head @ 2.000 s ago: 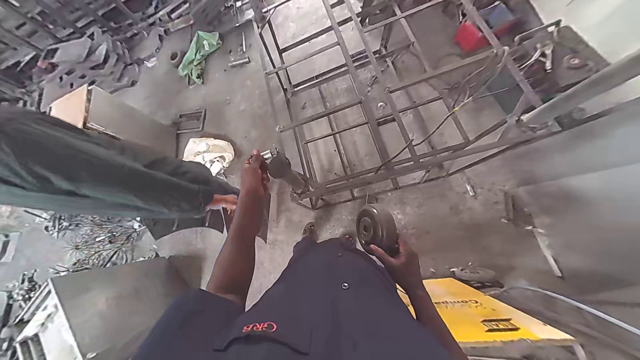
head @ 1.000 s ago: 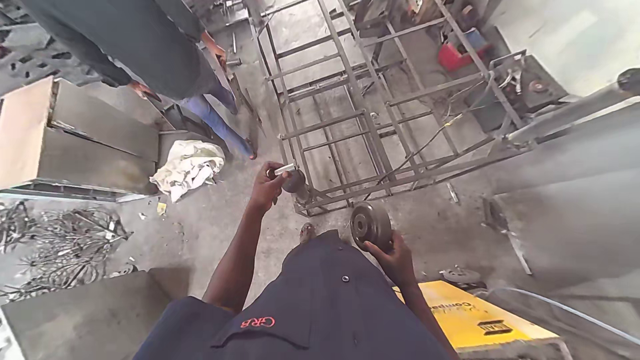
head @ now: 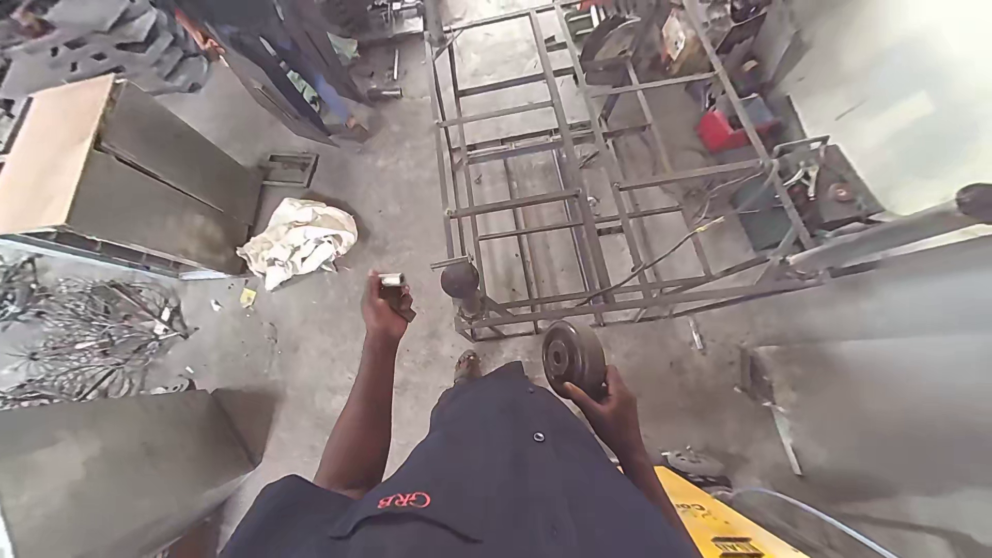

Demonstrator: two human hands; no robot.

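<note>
My left hand point(head: 387, 310) is closed around a short metal cylinder point(head: 392, 279), whose bright end shows above the fingers; the rest is hidden by them. In my right hand point(head: 612, 407) is a dark caster-like wheel point(head: 573, 358) with a round hub, its face turned to the left, thumb on the near rim. Between and beyond the hands, a dark round knob-like part point(head: 460, 279) with a thin bar across it sits at the near left corner of a welded metal tube frame point(head: 515, 203). My left hand is left of that corner, not touching it.
A cabinet-like metal box point(head: 170, 186) and a crumpled whitish cloth sack point(head: 298, 240) lie left. Another person point(head: 279, 46) stands at upper left. Scrap metal point(head: 101, 333) and a grey metal box point(head: 124, 465) are lower left; a yellow machine point(head: 721, 519) is lower right. A red container point(head: 732, 124) stands beyond the frame.
My left hand has moved left, away from the frame's corner, with the metal cylinder in it. The right hand still holds the wheel. The other person has moved farther off, and the view has shifted.
</note>
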